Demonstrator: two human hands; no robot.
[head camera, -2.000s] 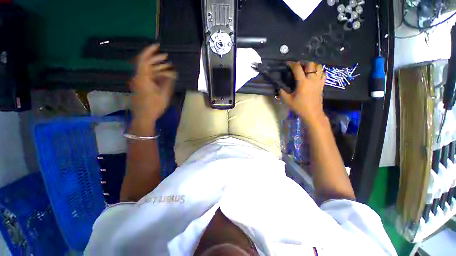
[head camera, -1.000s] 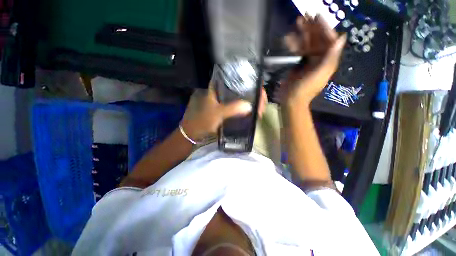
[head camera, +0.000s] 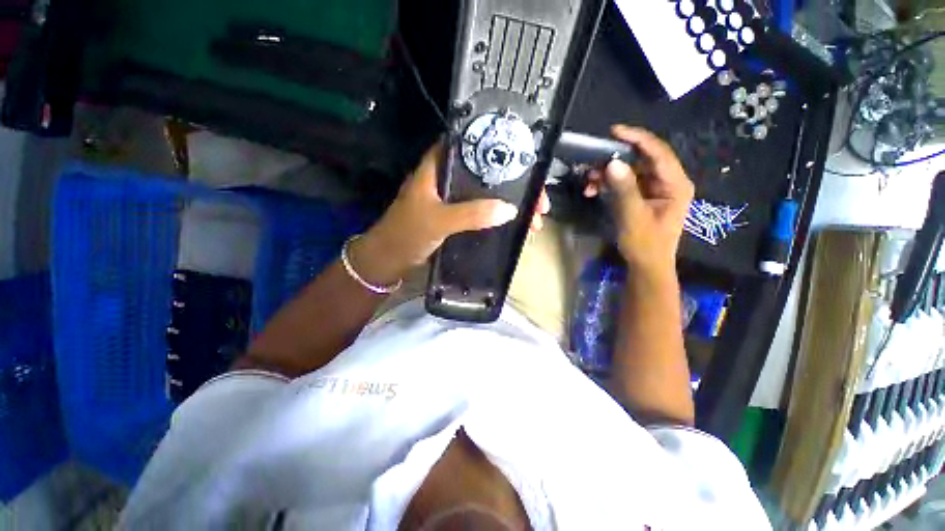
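A long black lock panel housing (head camera: 471, 254) is held above the lap, its hollow side up, with a round silver hub (head camera: 498, 148) in it. My left hand (head camera: 435, 218) grips the housing from the left, thumb across its inner face below the hub. A short dark lever handle (head camera: 593, 146) sticks out to the right of the housing. My right hand (head camera: 648, 197) has its thumb and fingers on the lever's outer end. The fingers of my left hand under the housing are mostly hidden.
Silver-blue pins (head camera: 713, 221), white-silver bushings (head camera: 756, 107) and a blue-handled screwdriver (head camera: 777, 236) lie at the right of the black mat. A white board (head camera: 674, 52) holds round parts. Blue crates (head camera: 114, 311) stand at left. A white rack (head camera: 881, 456) and brown cardboard (head camera: 829, 363) stand at far right.
The housing was lying unheld at first; my left hand has taken hold of it and it is now nearer and tilted. My right hand left the dark tool on the mat and now holds the lever.
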